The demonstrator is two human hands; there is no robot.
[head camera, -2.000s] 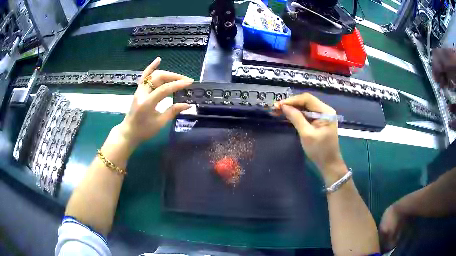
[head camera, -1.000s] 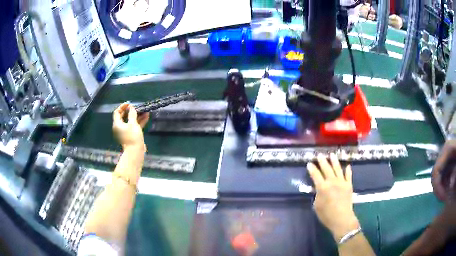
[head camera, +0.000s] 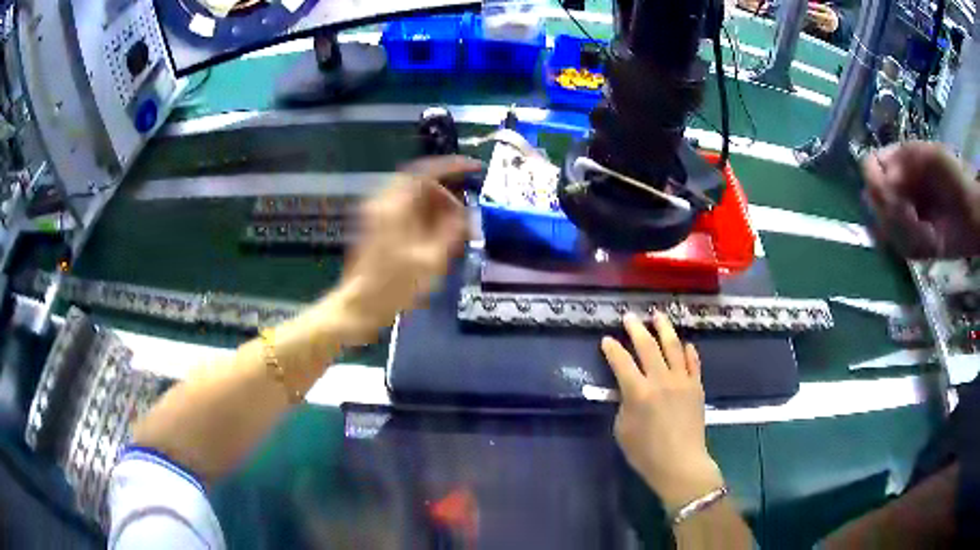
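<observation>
A long silver-grey strip fixture [head camera: 741, 314] lies along the black microscope base plate [head camera: 494, 371], with a row of dark round parts. My right hand [head camera: 659, 403] rests on the plate, its fingertips touching the fixture's near edge; no tool shows in it. My left hand [head camera: 414, 242] is blurred, raised beside the blue bin [head camera: 527, 226] near a black upright stand [head camera: 438, 131]; whether it holds anything is unclear. The microscope [head camera: 645, 140] stands over the plate's far side. Dark carrier bars [head camera: 301, 220] lie to the left, partly hidden by my left hand.
Slanted carrier bars [head camera: 91, 414] lie at lower left, another row [head camera: 161, 301] above them. A black mat [head camera: 516, 483] with a red lump [head camera: 454, 509] is nearest me. A red bin [head camera: 733, 220] is behind the fixture. Another person's hand [head camera: 924, 199] is at right. A monitor [head camera: 269, 24] stands behind.
My left hand has moved right, from above the left bars to near the blue bin, and the bar it held is no longer seen in it. My right hand still touches the fixture.
</observation>
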